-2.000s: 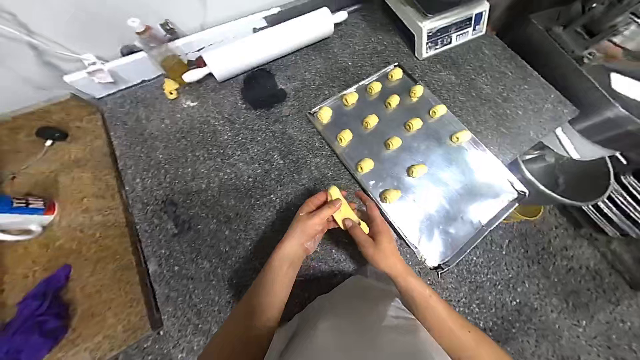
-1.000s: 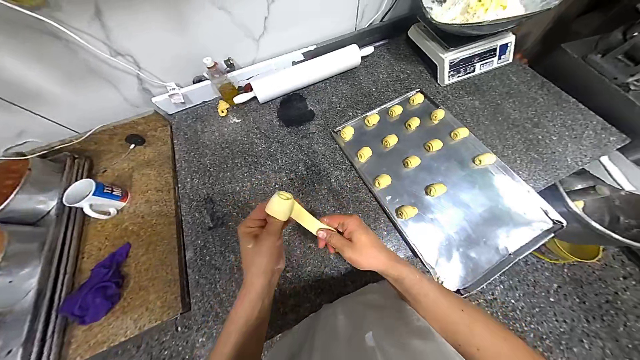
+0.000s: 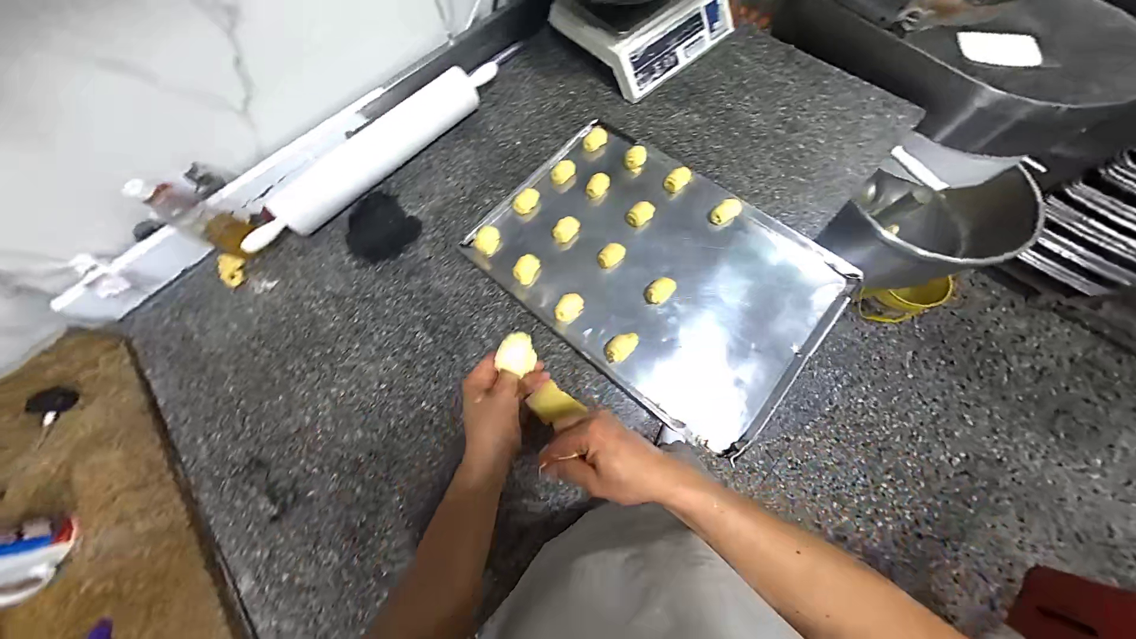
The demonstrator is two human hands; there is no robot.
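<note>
A strip of yellow dough (image 3: 554,404) stretches between my hands in front of the tray's near left edge. Its far end is a thick, rounded roll, gripped by my left hand (image 3: 493,404) between thumb and fingers. My right hand (image 3: 603,457) pinches the flat tail of the same strip, a little lower and to the right. Several small rolled dough pieces (image 3: 659,290) lie spaced in rows on the metal baking tray (image 3: 754,328), mostly over its far and left parts. The tray's near right part reflects light brightly.
A white rolling pin (image 3: 382,151) lies along the wall, beside an oil bottle (image 3: 226,229), a dough scrap (image 3: 231,270) and a black cloth-like item (image 3: 382,228). Beyond the tray stands a digital scale (image 3: 648,44). At right are a metal container (image 3: 941,222) and a yellow bucket (image 3: 919,297).
Two seconds ago the dough was a piece held in both hands. One second ago it was a strip with a rolled end, stretched between them, as it is now. The view has shifted.
</note>
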